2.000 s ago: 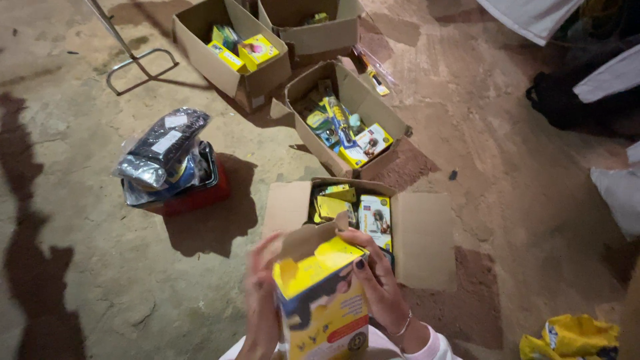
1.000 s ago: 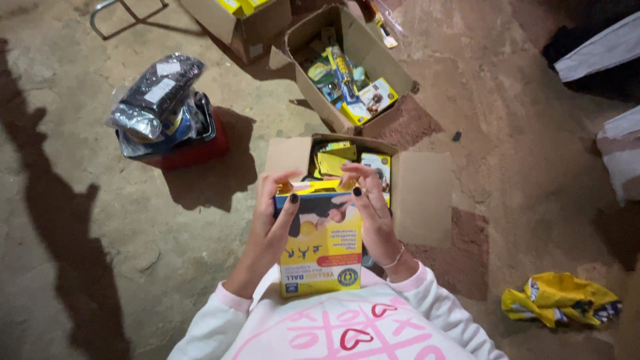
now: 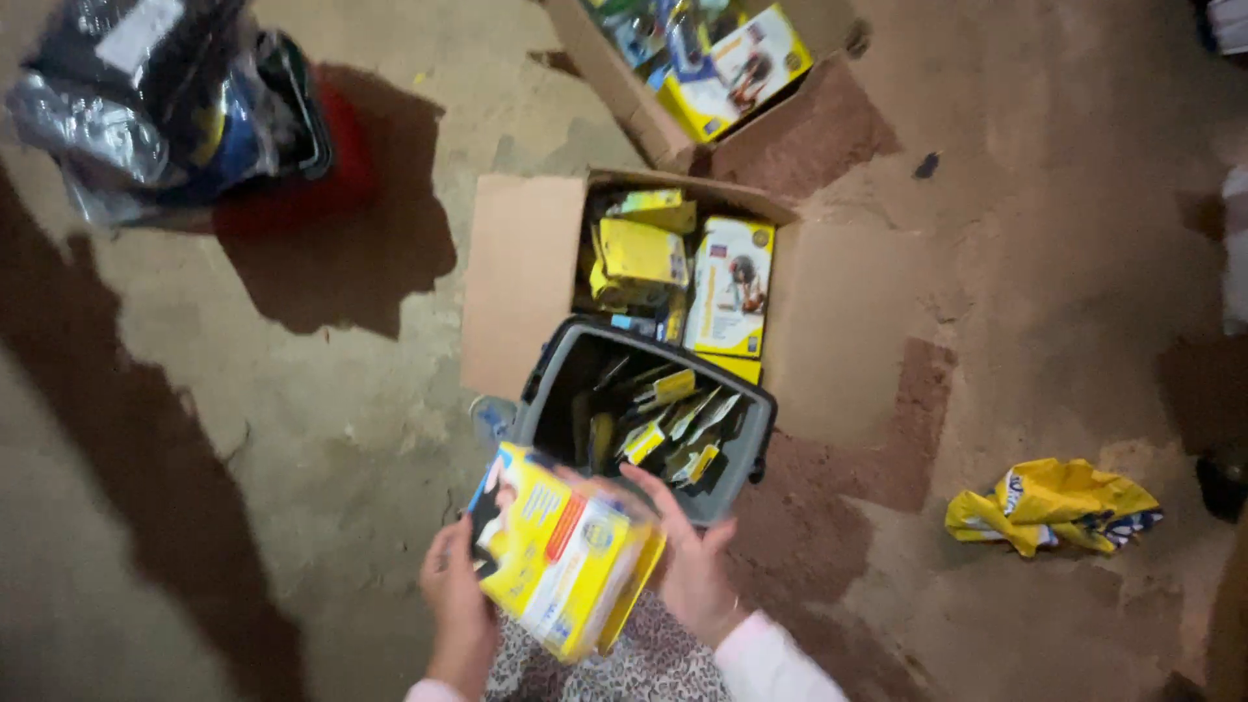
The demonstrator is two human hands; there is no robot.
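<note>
A yellow cardboard package [image 3: 565, 556], blurred and tilted, is held low in the view. My left hand [image 3: 458, 595] grips its left side. My right hand [image 3: 692, 556] is at its right edge with the fingers spread; whether it touches the package cannot be told. Just beyond stands a grey plastic bin with a dark rim [image 3: 756, 419], holding several yellow-and-white packets [image 3: 673, 388]. Behind the bin an open cardboard box [image 3: 526, 283] contains crumpled yellow boxes [image 3: 639, 252] and a white-and-yellow box [image 3: 729, 283].
Another cardboard box [image 3: 624, 97] with packaged goods stands at the top. At upper left, plastic-wrapped dark items [image 3: 127, 107] lie on a red container [image 3: 341, 146]. A crumpled yellow bag [image 3: 1058, 502] lies on the stained concrete floor [image 3: 370, 468] at right.
The package, upright between both hands a second ago, is now tilted and lower, clear of the open box. The grey bin now shows in front of that box. The view has shifted closer.
</note>
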